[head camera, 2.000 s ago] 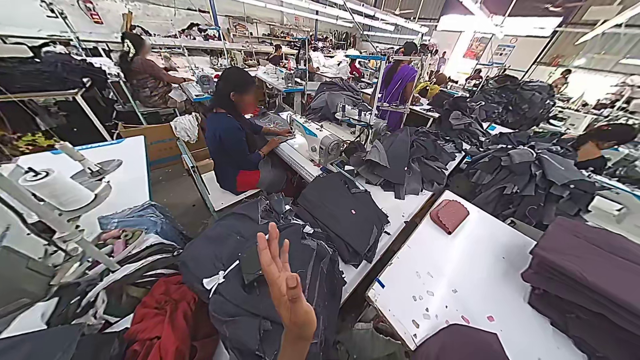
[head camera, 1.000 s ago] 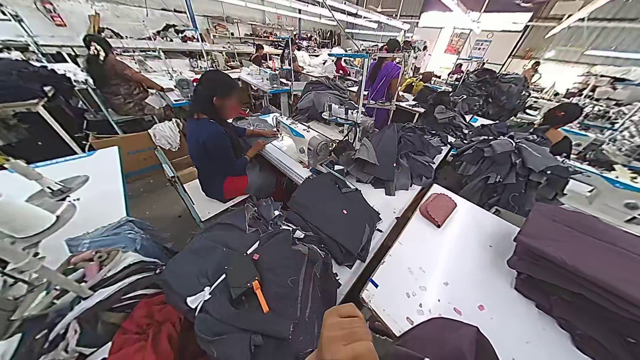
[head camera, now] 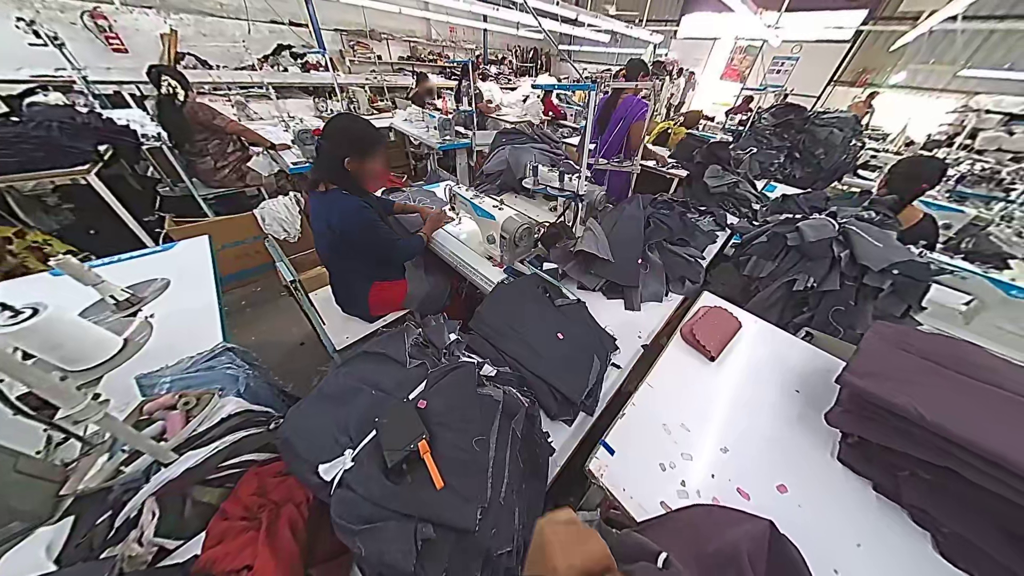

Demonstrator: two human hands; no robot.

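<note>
Only part of a hand, seemingly my right hand (head camera: 570, 546), shows at the bottom edge, right of centre. Its fingers cannot be made out, nor whether it holds anything. It is nearest to a dark purple cloth (head camera: 720, 540) on its right and a large stack of dark grey cut fabric (head camera: 456, 448) on its left. On that stack lie a small black piece (head camera: 402, 432), a slim orange object (head camera: 430, 464) and a white tie or strip (head camera: 346, 459). My left hand is out of view. Another folded dark stack (head camera: 544, 344) lies just beyond.
A white table (head camera: 752, 400) at the right bears a maroon scalloped case (head camera: 710, 332), small scattered chips and folded purple fabric (head camera: 944, 416). Ahead, a seated person (head camera: 360, 240) works at a sewing machine (head camera: 488, 220). A thread stand (head camera: 72, 344) and red cloth (head camera: 260, 520) are at left.
The hand was raised with spread fingers over the dark stack two seconds ago, then dropped to the bottom edge. The orange object shows where the hand was in front of the stack.
</note>
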